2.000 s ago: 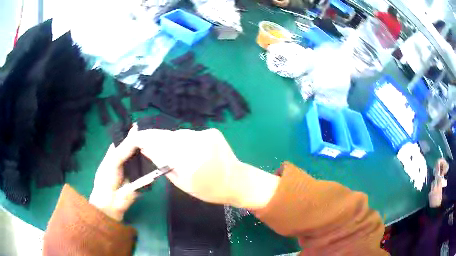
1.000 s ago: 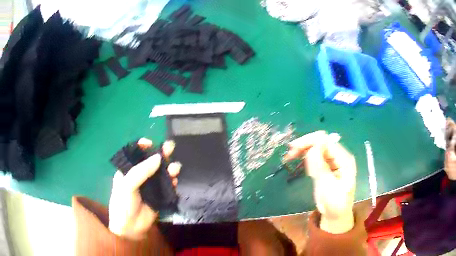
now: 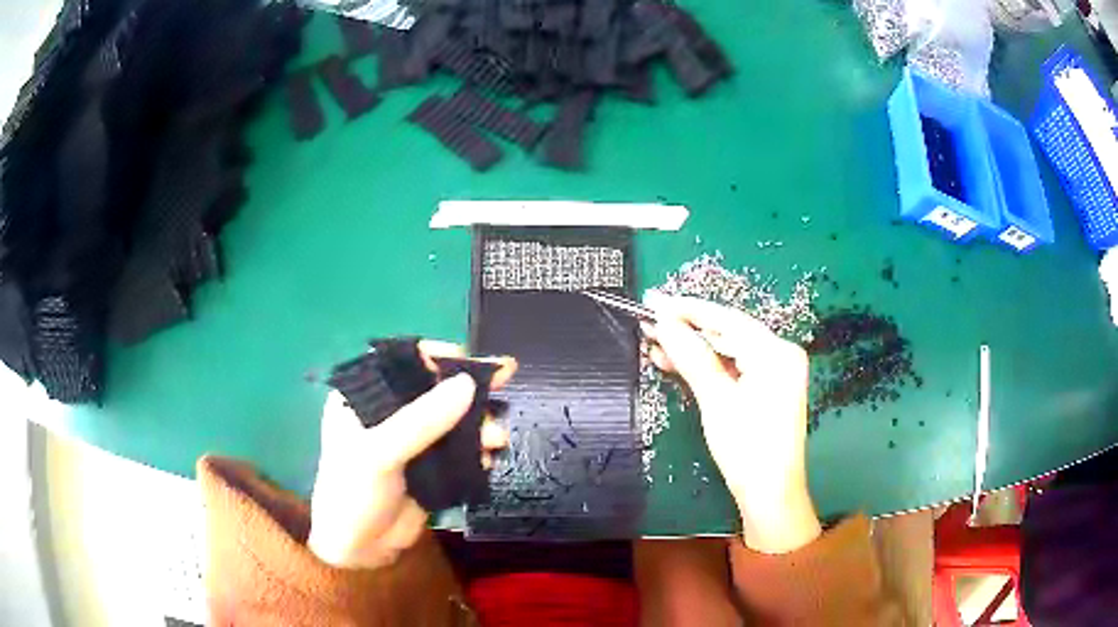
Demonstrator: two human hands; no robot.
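Note:
My left hand [image 3: 399, 465] holds a fanned bunch of black ribbed strips [image 3: 395, 380], left of the tray, overlapping its left edge. My right hand [image 3: 736, 380] grips slim silver tweezers [image 3: 623, 304] like a pen. The tweezer tips are at the near edge of the rows of small metal inserts [image 3: 552, 266] at the far end of the black sorting tray [image 3: 552, 355]. Whether the tips hold a piece is too small to tell. Small dark slivers [image 3: 552, 453] lie loose on the tray's near end.
A white strip [image 3: 558, 217] lies across the tray's far edge. Loose metal inserts [image 3: 723, 288] and small black parts [image 3: 864, 361] lie right of it. Black strip piles [image 3: 527, 49] stand beyond and far left [image 3: 110, 208]. Blue bins [image 3: 938, 165] and a thin white stick [image 3: 983, 429] are at right.
The view has shifted, with the tray now nearer the middle. My right hand has moved from the scattered parts to the tray, the tweezers at the insert rows. My left hand still holds the bunch.

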